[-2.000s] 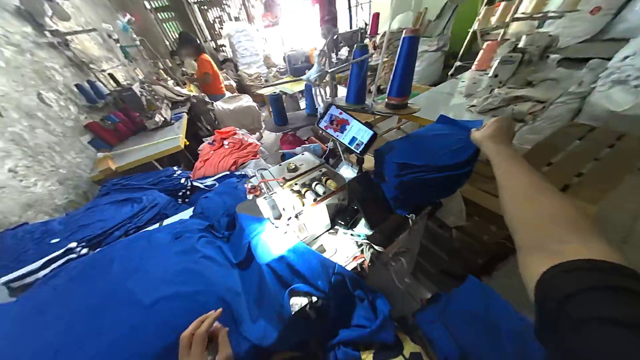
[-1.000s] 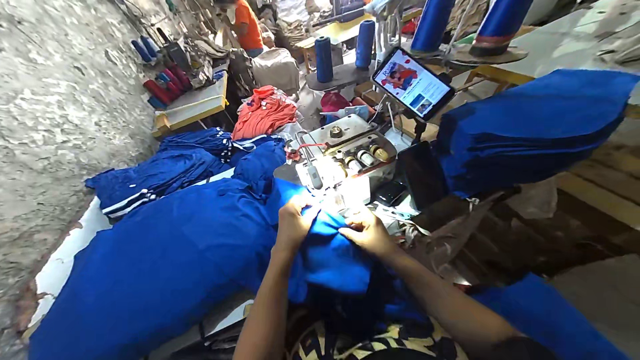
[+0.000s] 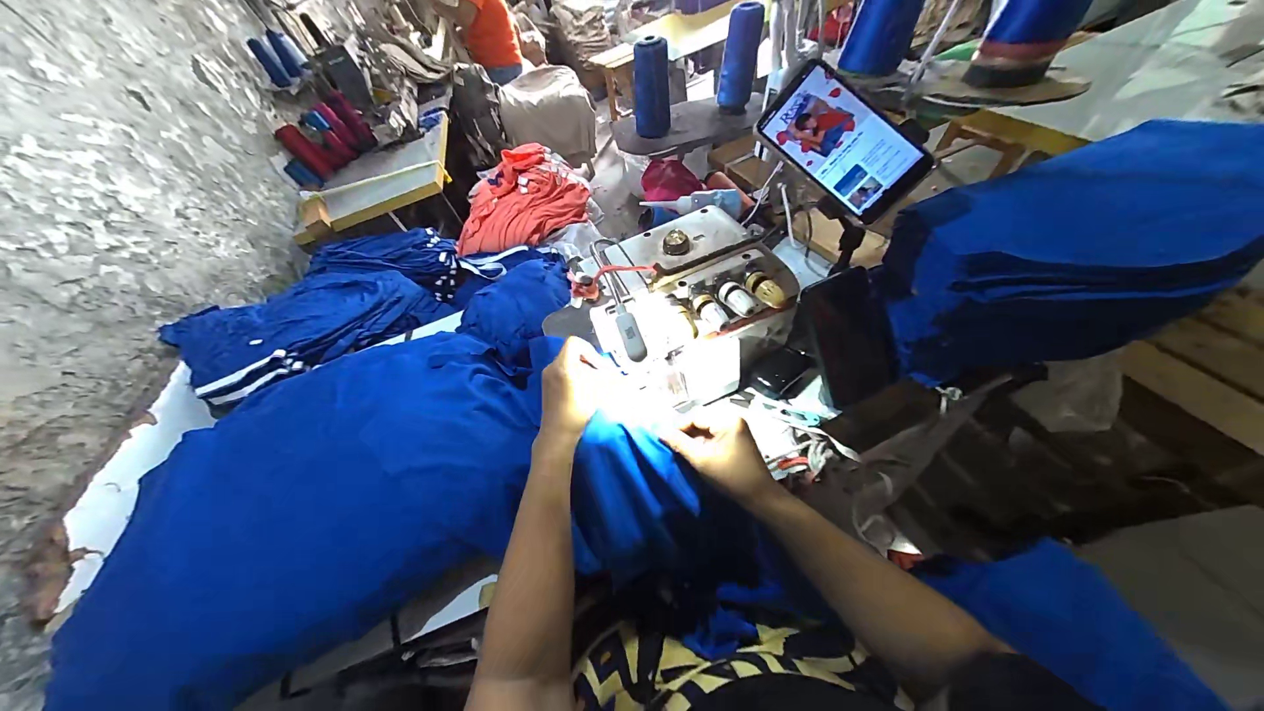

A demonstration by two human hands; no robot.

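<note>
Blue fabric (image 3: 637,484) hangs between my hands at the front of an overlock sewing machine (image 3: 706,267). My left hand (image 3: 573,390) pinches its left edge, close to the lit needle area. My right hand (image 3: 719,449) grips the same fabric on the right, lower than the left. Strong light washes out the fingertips and the presser foot. A small lamp (image 3: 629,336) points down just above the hands. More blue fabric (image 3: 336,494) spreads over the table at the left.
At the right is a stack of blue fabric pieces (image 3: 1066,247), beside a phone on a holder (image 3: 839,143). Cones of blue thread (image 3: 652,89) stand behind the machine. Salmon-coloured cloth (image 3: 523,202) lies at the back left. A person in orange (image 3: 491,35) is farther back.
Two seconds ago my right hand was at the blue stack on the right and my left hand was low in view; both are now on the fabric at the machine. The view has turned.
</note>
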